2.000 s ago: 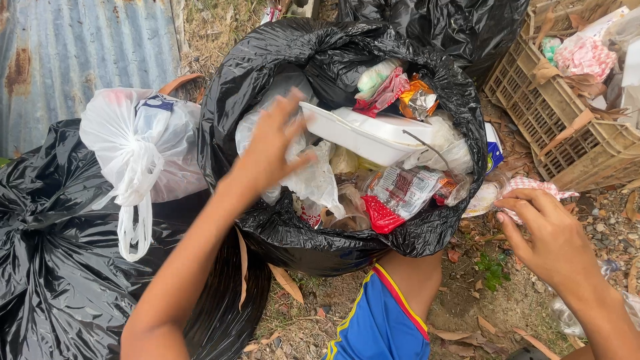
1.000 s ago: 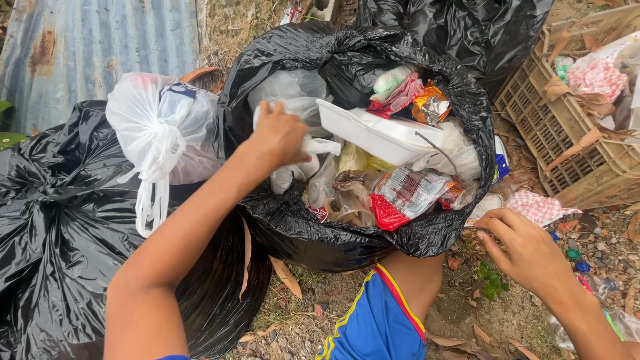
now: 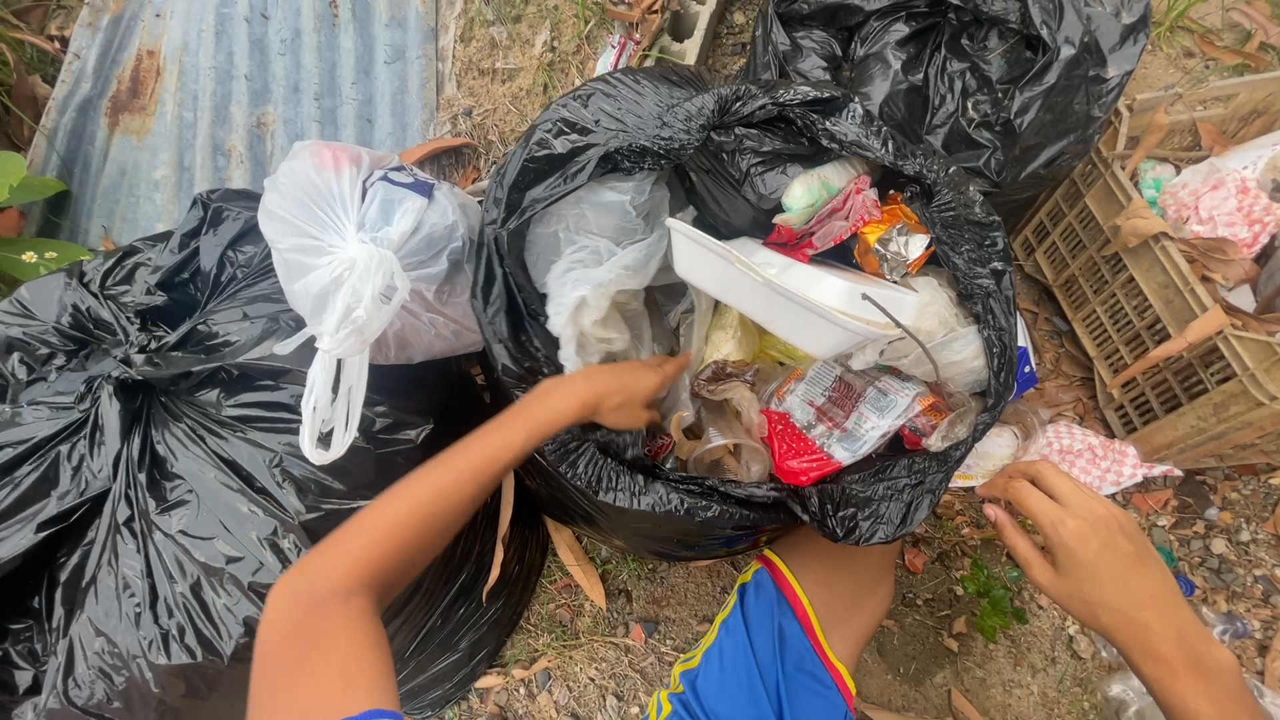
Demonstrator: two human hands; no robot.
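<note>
An open black garbage bag (image 3: 640,500) full of litter stands before me. Inside are a white foam container (image 3: 770,290), a red and clear printed plastic wrapper (image 3: 840,415), an orange foil wrapper (image 3: 893,240) and, at left, crumpled translucent plastic bags (image 3: 605,265). My left hand (image 3: 632,392) reaches over the near left part of the opening, fingertips beside a strip of clear plastic; whether it grips anything is unclear. A clear plastic cup (image 3: 730,450) lies just right of it. My right hand (image 3: 1065,535) is outside the bag, fingers apart and empty, just below a red-checked paper (image 3: 1095,455).
A knotted white plastic bag (image 3: 375,255) rests on a full black garbage bag (image 3: 150,450) at left. Another black bag (image 3: 960,80) lies behind. A plastic crate (image 3: 1170,330) of litter stands at right, corrugated metal sheet (image 3: 250,90) at upper left. Bottles and dry leaves lie around.
My left hand has moved from the translucent bags on the left toward the near middle of the opening. Those bags lie without my hand on them now. My right hand stays near the checked paper.
</note>
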